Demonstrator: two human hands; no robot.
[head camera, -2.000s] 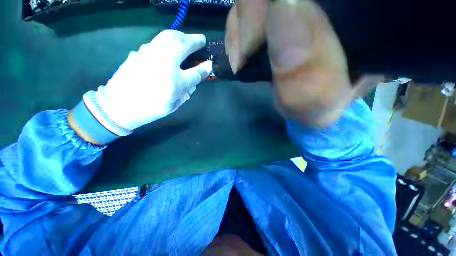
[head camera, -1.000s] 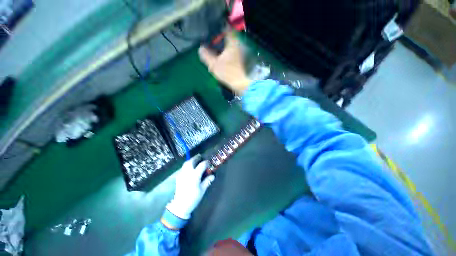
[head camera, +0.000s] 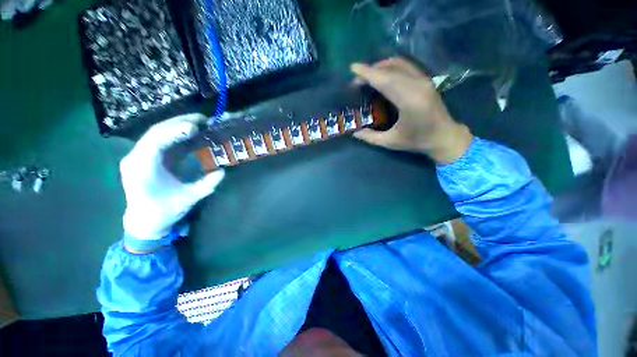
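Observation:
The long narrow orange-brown and black assembly fixture (head camera: 300, 137) lies across the middle, a little tilted. A row of several small silver clips with components (head camera: 277, 139) stands in its slots. My left hand (head camera: 162, 174), in a white knit glove with a blue wrist strap (head camera: 155, 242), grips the fixture's left end between thumb and fingers. My bare right hand (head camera: 411, 110) grips its right end. Whether the fixture touches the mat cannot be told.
Two black bins stand at the upper left, one with silver clips (head camera: 140, 59), one with finer silver pieces (head camera: 258, 42). A blue coiled cord (head camera: 218, 63) hangs between them. Clear plastic (head camera: 475, 35) lies upper right. Loose silver parts (head camera: 31, 180) lie far left.
My right hand has come back from the dark tool at the top and now holds the fixture's right end. The fixture lies flatter across the view. The camera view has shifted and turned.

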